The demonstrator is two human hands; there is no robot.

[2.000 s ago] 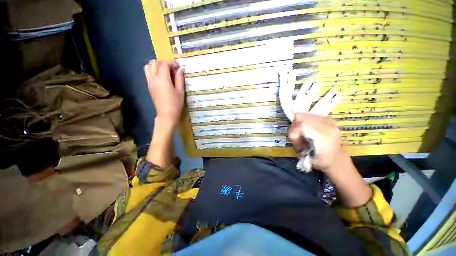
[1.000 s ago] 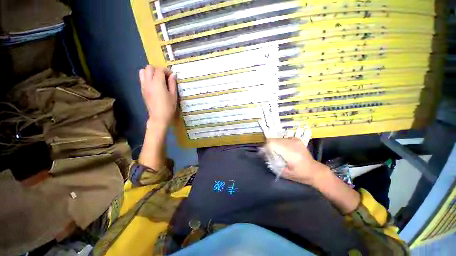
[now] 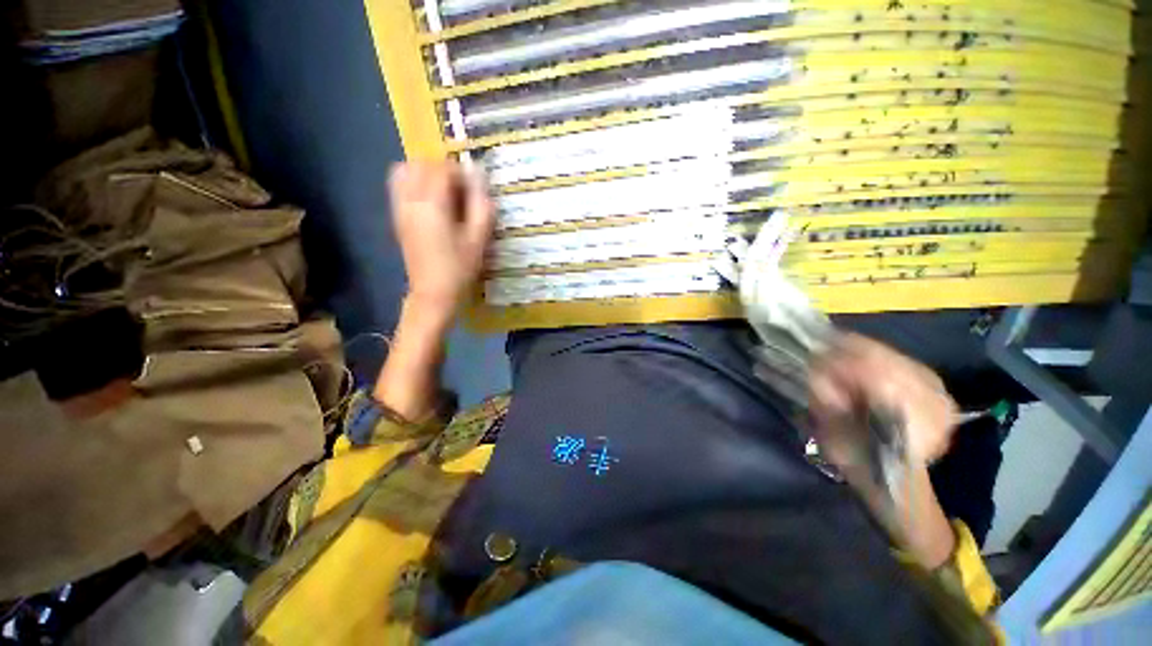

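The yellow loading board (image 3: 935,152) lies in front of me, tilted slightly. White zippers (image 3: 606,202) fill several rows at its near left part; the rows above are dark and shiny. My left hand (image 3: 442,227) is at the board's left edge, near the row ends, thumb and fingers close together; whether it holds anything is hidden by blur. My right hand (image 3: 884,410) is blurred, just off the board's near edge. It holds a bunch of loose zippers (image 3: 786,297), whose free ends fan out over the board near the filled rows.
Brown fabric goods (image 3: 215,303) are piled at left. A dark apron (image 3: 657,454) covers my lap. A pale grey frame bar (image 3: 1061,391) stands at right, beside a light blue edge (image 3: 1099,530) with a yellow striped piece on it.
My right hand has moved right with the zippers, off the near edge. The board has shifted nearer to me and slightly right since one second ago. My left hand has moved slightly right.
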